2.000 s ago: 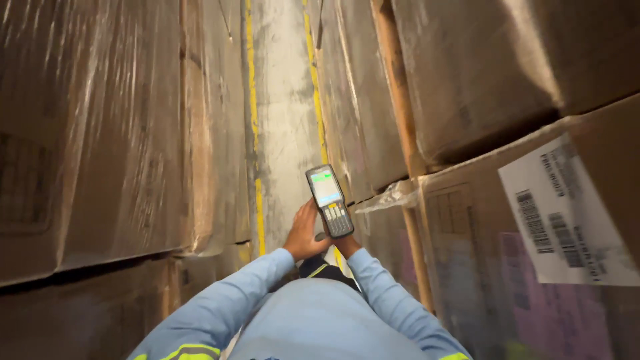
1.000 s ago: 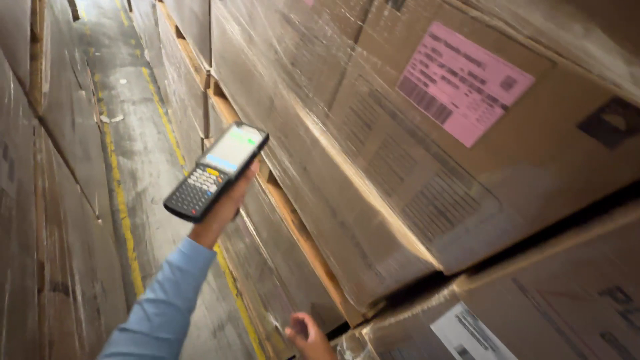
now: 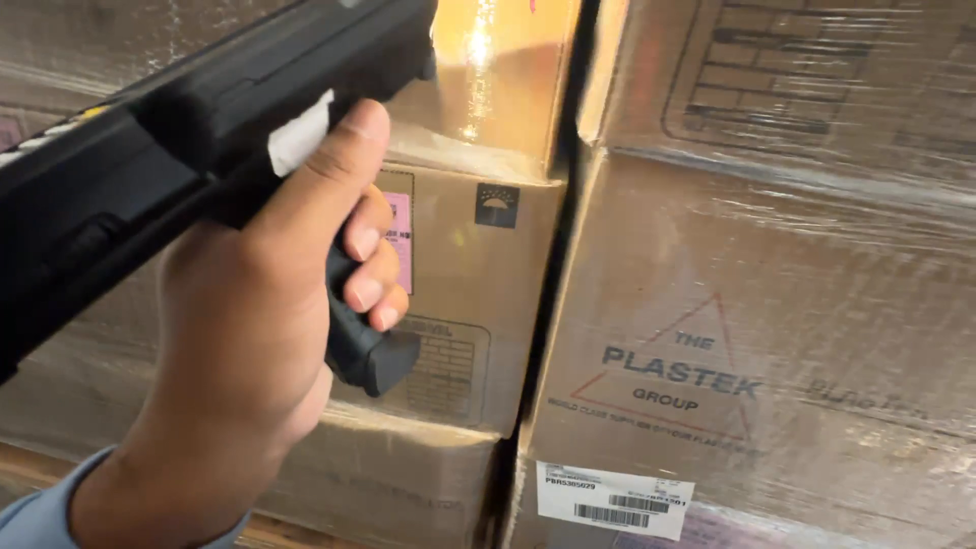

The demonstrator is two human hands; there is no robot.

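Note:
My left hand (image 3: 252, 305), in a light-blue sleeve, is wrapped around the black pistol grip (image 3: 370, 354) of a handheld barcode scanner (image 3: 252, 99). Its thumb lies along the scanner's side by a white sticker (image 3: 301, 136). The scanner is large and close at the upper left, tilted up to the right, with a few keys showing at the left edge. Its screen is hidden. Behind it stand stretch-wrapped cardboard boxes, one with a pink label (image 3: 402, 252) partly covered by my fingers. My right hand is out of view.
A large printed cardboard box (image 3: 648, 305) stands at the right, with a white barcode label (image 3: 616, 499) low on it. A dark narrow gap (image 3: 549, 305) separates the stacks. Bright yellow-orange light falls on an upper box (image 3: 503, 76). Wooden pallet edges show at the lower left.
Both hands were at the scanner two seconds ago; one second ago my left held it and my right was apart, low down. The view has swung from the aisle to the boxes; my right hand has left it.

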